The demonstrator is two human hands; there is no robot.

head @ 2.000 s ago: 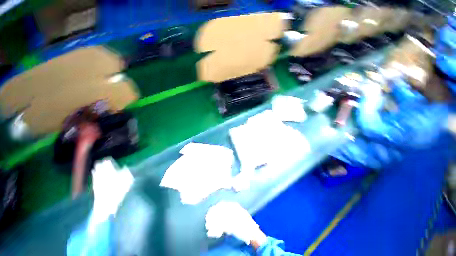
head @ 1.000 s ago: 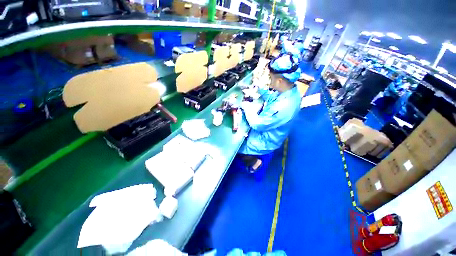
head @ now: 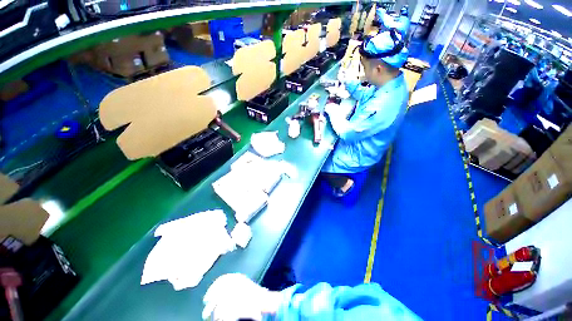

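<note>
My right hand (head: 235,298), in a white glove and blue sleeve, is at the bottom edge, low over the green bench (head: 132,304); whether it holds anything is unclear. My left hand is out of view. Beyond the right hand lies a crumpled white sheet (head: 188,247) with a small white wad (head: 241,234) beside it. White flat packs (head: 244,185) lie farther along, then another white sheet (head: 268,143). An open black box (head: 197,157) has a tan flap (head: 157,113) standing behind it; a brown handle (head: 226,129) shows at its edge.
Another black box (head: 47,273) with a brown handle (head: 10,285) is at lower left. More boxes with tan flaps line the ledge ahead. A worker in blue (head: 370,119) sits at the bench. Cartons (head: 539,178) and red extinguishers (head: 514,273) are at right.
The view has swung up from the bench. My left hand has left the picture. Since one second ago, my right hand and its sleeve show more at the bottom, and the left-hand box shows more.
</note>
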